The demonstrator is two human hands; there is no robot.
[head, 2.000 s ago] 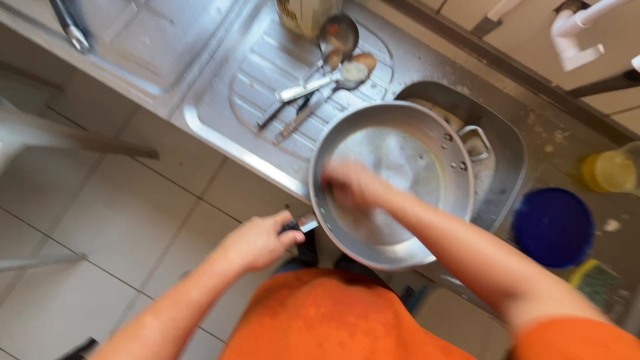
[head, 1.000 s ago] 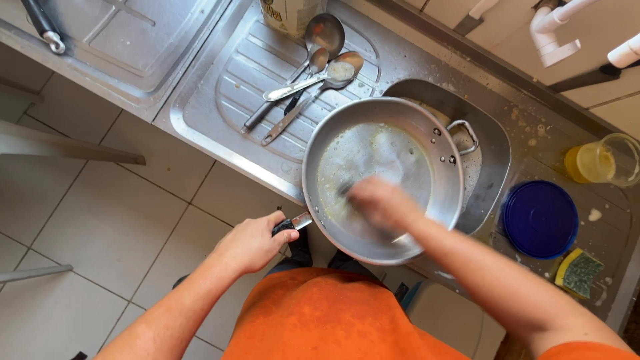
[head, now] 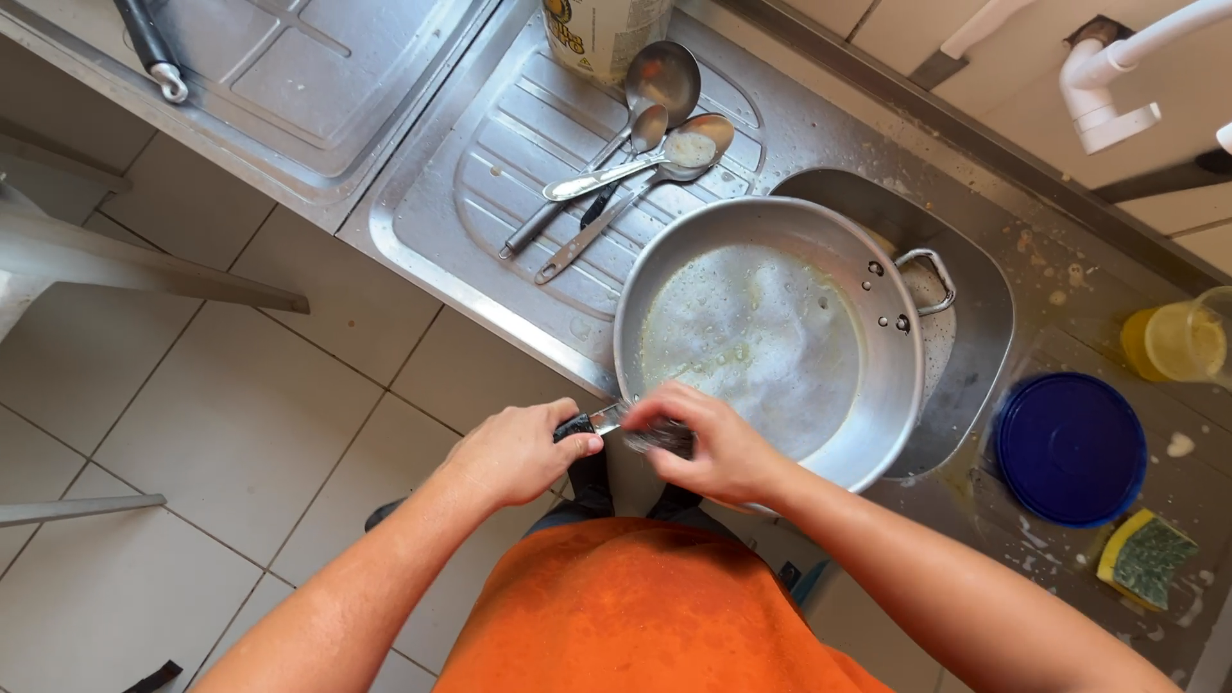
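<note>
A large metal pan (head: 885, 404) with soapy liquid on its bottom lies over the sink basin, its looped side handle toward the wall. My left hand (head: 525, 448) grips the pan's black long handle (head: 575, 427) near the rim. In my right hand (head: 707, 443) is a dark, shiny scouring pad (head: 662, 438), blurred by motion, held at the near rim where the handle joins. The pad's far side is partly hidden by my fingers.
On the ribbed drainboard lie a ladle (head: 664, 79) and several spoons beside a container (head: 606, 38). Right of the basin (head: 991, 289) are a blue lid (head: 1070, 449), a sponge (head: 1147, 560) and a cup of yellow liquid (head: 1176, 339). A white tap pipe (head: 1092, 87) projects from the wall.
My right hand has moved from inside the pan to the near rim by the long handle. My left hand still holds the handle.
</note>
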